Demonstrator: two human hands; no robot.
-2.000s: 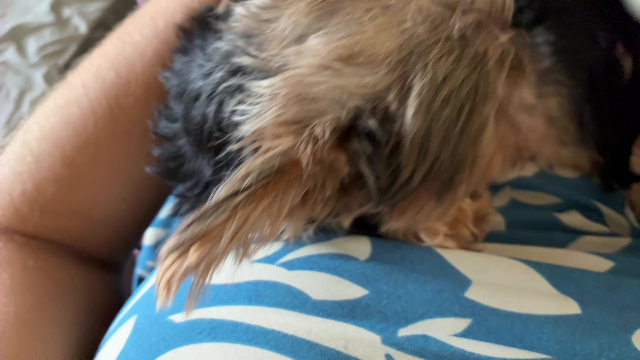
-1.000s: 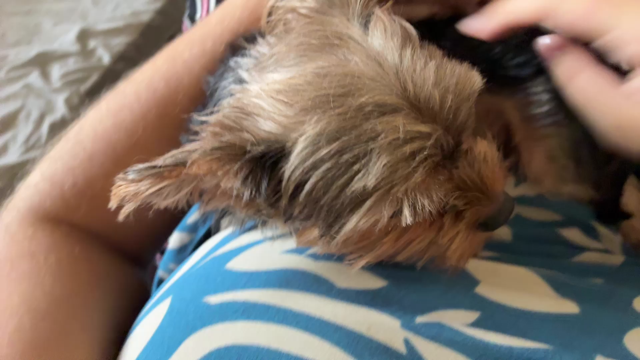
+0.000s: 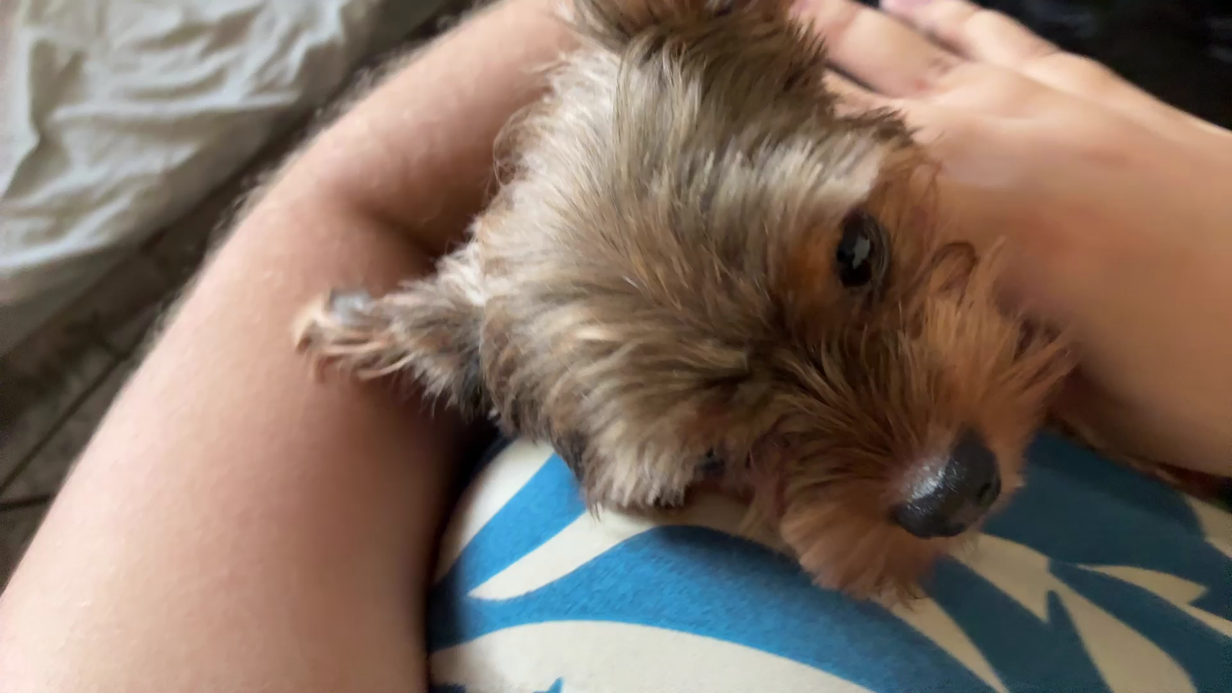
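A small dog (image 3: pixel 664 269) with tan and grey shaggy fur rests its chin on the blue and cream leaf-patterned fabric (image 3: pixel 712 587) over my body. Its black nose (image 3: pixel 948 486) points to the lower right, and one dark eye (image 3: pixel 859 250) shows. My right hand (image 3: pixel 972 106) comes in from the right and lies flat behind the dog's head, fingers extended and partly hidden by fur. My left arm (image 3: pixel 260 433) curves around the dog on the left, close to its ear (image 3: pixel 385 332); the left hand is out of sight behind the dog.
A crumpled pale cloth (image 3: pixel 144 125) lies at the upper left, beyond my left arm. Below it shows a dark tiled floor (image 3: pixel 58 414) with grout lines. Something black, too dark to identify, fills the upper right corner.
The dog's head has turned so that its eye and nose now face the view more. My right hand, unseen two seconds ago, has come in and moved against the dog's head. The view is closer.
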